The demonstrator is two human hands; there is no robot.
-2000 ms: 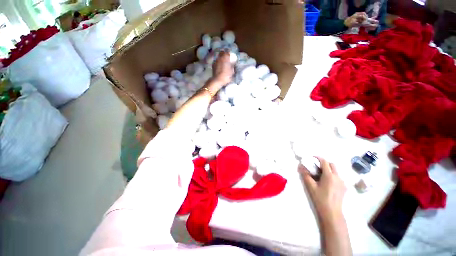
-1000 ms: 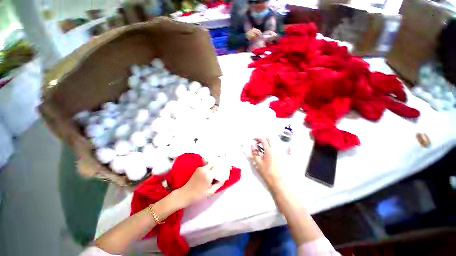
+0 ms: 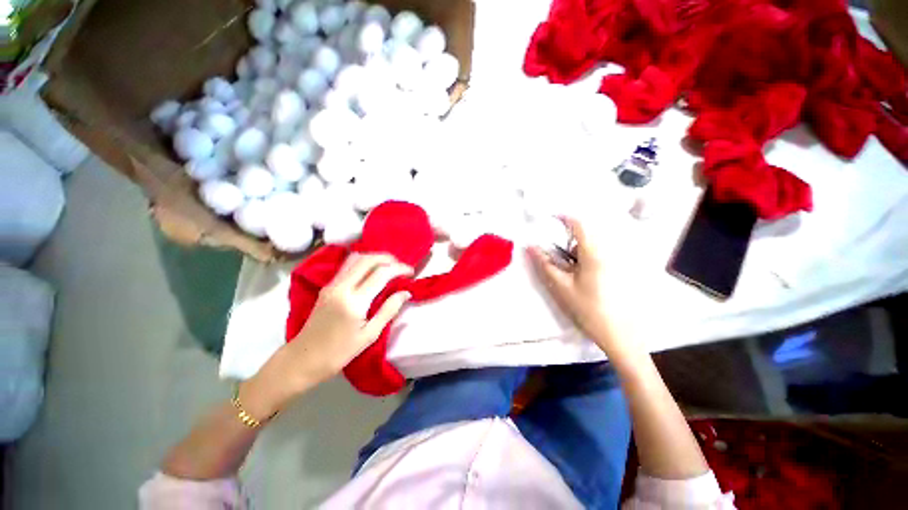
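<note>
The red plush piece point(image 3: 395, 231) lies at the table's near left edge, one narrow end pointing right and another hanging over the edge. My left hand point(image 3: 348, 307) is on its middle, with fingers and thumb pinching the fabric. My right hand point(image 3: 582, 284) is just right of the piece, with a small dark metallic thing point(image 3: 567, 249), perhaps thread snips, between thumb and fingers. White glare hides whether a ball is there too. No needle or thread can be made out.
A tipped carton point(image 3: 114, 149) of white balls point(image 3: 254, 180) opens onto the table at left. A red plush heap point(image 3: 742, 60) lies at upper right. A black smartphone point(image 3: 714, 244), watch-like object point(image 3: 637, 164) and small pale lump point(image 3: 642, 208) lie right of my right hand.
My left hand has come out of the carton, back to the red piece, and now rests on its middle. My right hand stays at its right. The view has tilted down, showing my lap.
</note>
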